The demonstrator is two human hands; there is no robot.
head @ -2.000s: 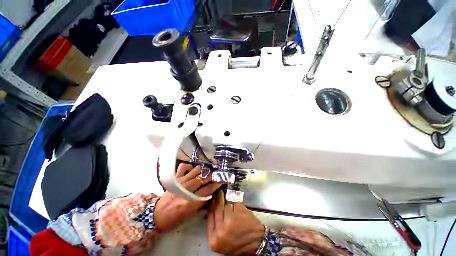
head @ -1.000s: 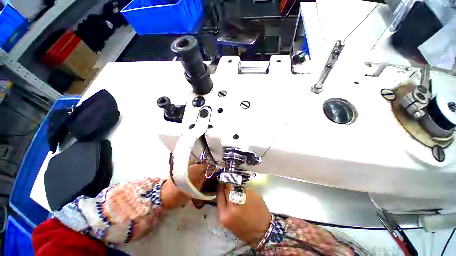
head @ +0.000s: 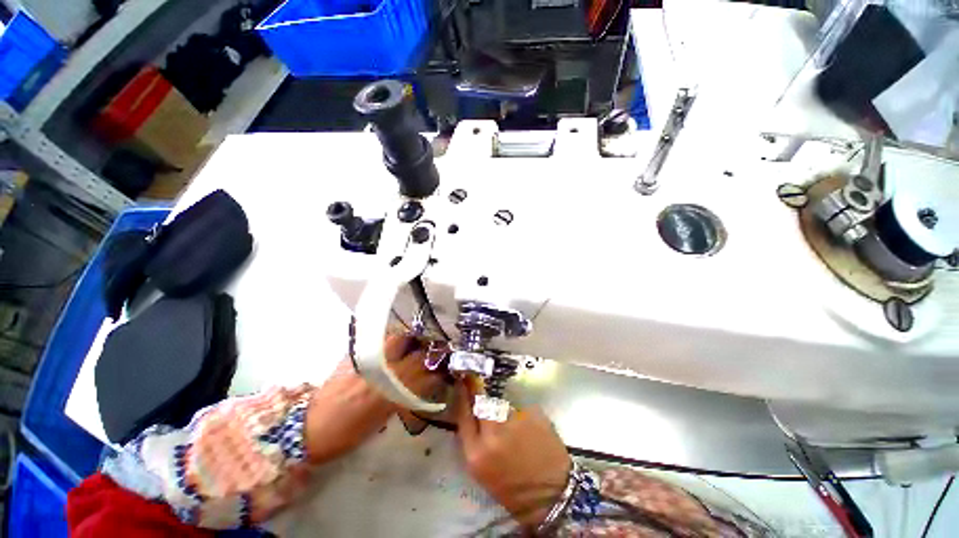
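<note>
A black fabric piece (head: 415, 422) lies under the head of the white sewing machine (head: 589, 284), mostly hidden by my hands and the curved white guard (head: 370, 342). My left hand (head: 352, 410) is at the left of the needle area, its fingers partly behind the guard and on the black piece. My right hand (head: 515, 454) is just right of it, its fingertips at the black piece below the shiny tension discs (head: 478, 326). The needle and foot are hard to make out.
Flat black panels (head: 158, 363) are stacked at left, with puffier black pieces (head: 200, 244) beyond. A blue bin (head: 47, 389) stands along the left edge. Red-and-black snips (head: 831, 494) lie at lower right. The bobbin winder (head: 868, 236) is at right.
The view has shifted slightly. My left hand moved back from the guard, then forward again beside it. My right hand stays by the needle area, and a dark edge now shows below the guard.
</note>
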